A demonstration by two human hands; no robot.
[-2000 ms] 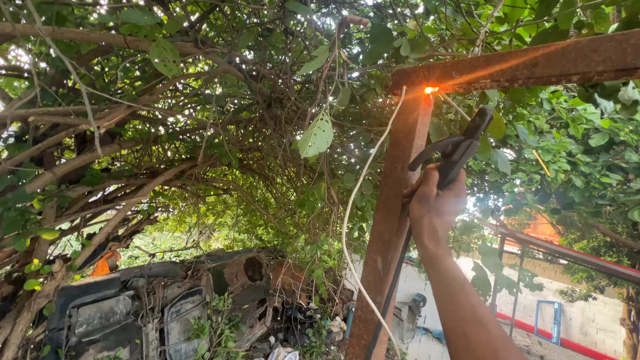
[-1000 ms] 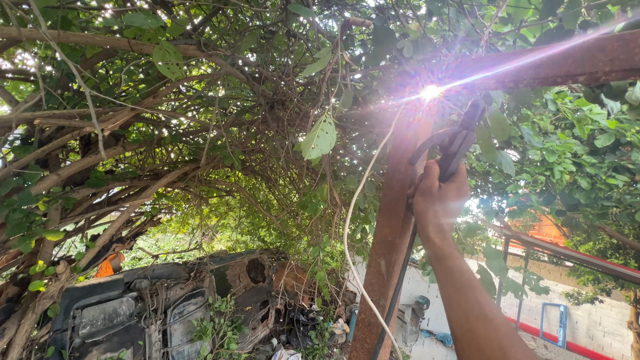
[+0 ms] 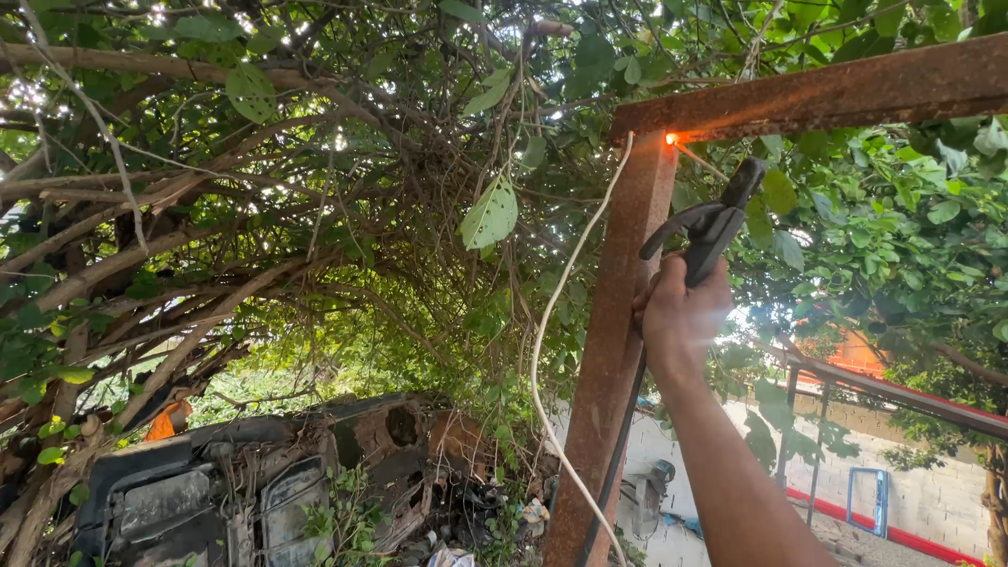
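My right hand is closed around the handle of a black welding electrode holder. A thin welding electrode runs from its jaws up to the corner where a rusty steel post meets a rusty horizontal steel beam. An orange-hot spot glows at the electrode's tip, under the beam. The holder's black cable hangs down along the post. A pale cable hangs from the corner to the left of the post. My left hand is out of view.
Branches and leaves crowd the left and top, with a holed leaf left of the post. Below lies a wrecked vehicle body among debris. Behind my forearm are a pale block wall, a metal rail and a blue frame.
The bright white-violet arc seen one second ago has shrunk to a small orange glow at the corner. My right hand stays near the post, still gripping the holder.
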